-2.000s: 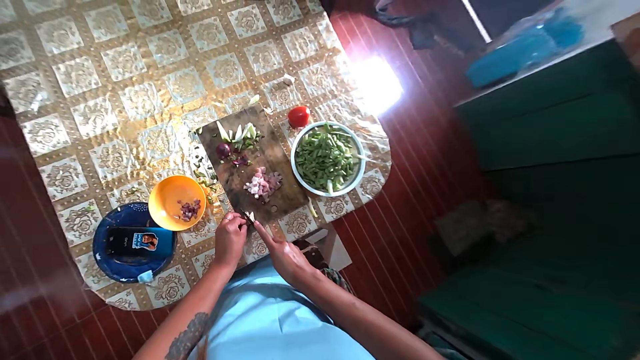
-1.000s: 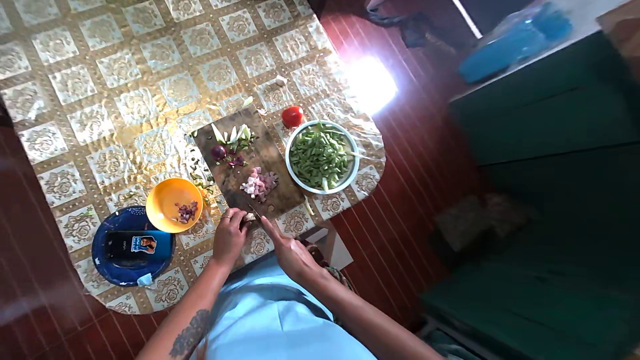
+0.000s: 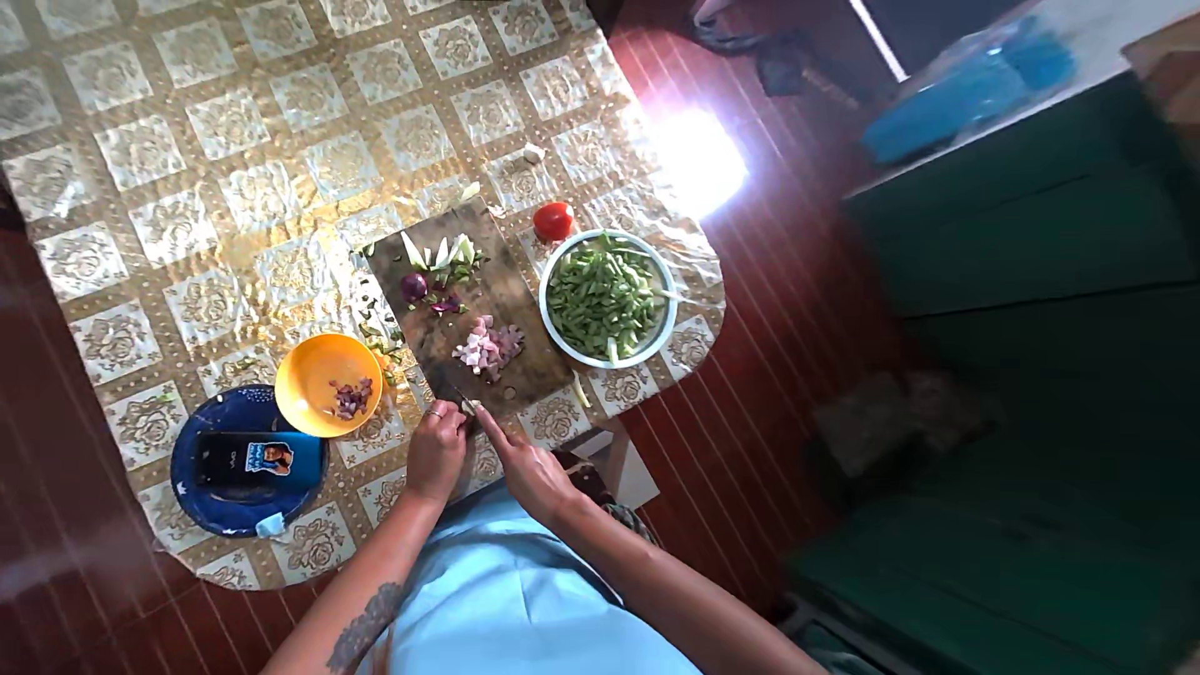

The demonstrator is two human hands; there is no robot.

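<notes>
At the near edge of a wooden cutting board [image 3: 534,347], my left hand [image 3: 437,452] pinches a small pale piece, perhaps garlic [image 3: 472,407]. My right hand [image 3: 532,473] grips a knife [image 3: 459,392], its index finger stretched along it; the handle is hidden. Just beyond the hands lies a heap of chopped pink and white pieces [image 3: 487,347]. Farther up the board are a purple onion [image 3: 413,288], onion peel [image 3: 448,304] and pale green-white slices [image 3: 441,251]. A bowl of cut green vegetables [image 3: 607,298] stands right of the board.
A red tomato [image 3: 553,221] sits beyond the bowl. Left of the board, an orange bowl [image 3: 309,375] with chopped purple bits touches a blue plate [image 3: 202,506] holding a phone [image 3: 225,459]. A patterned tablecloth [image 3: 342,164] covers the table. Green cabinets [image 3: 1031,216] stand at the right.
Both hands stay close together at the board's near edge, with small shifts of the fingers around the pale piece. The bowls, tomato and chopped heap have not plainly moved.
</notes>
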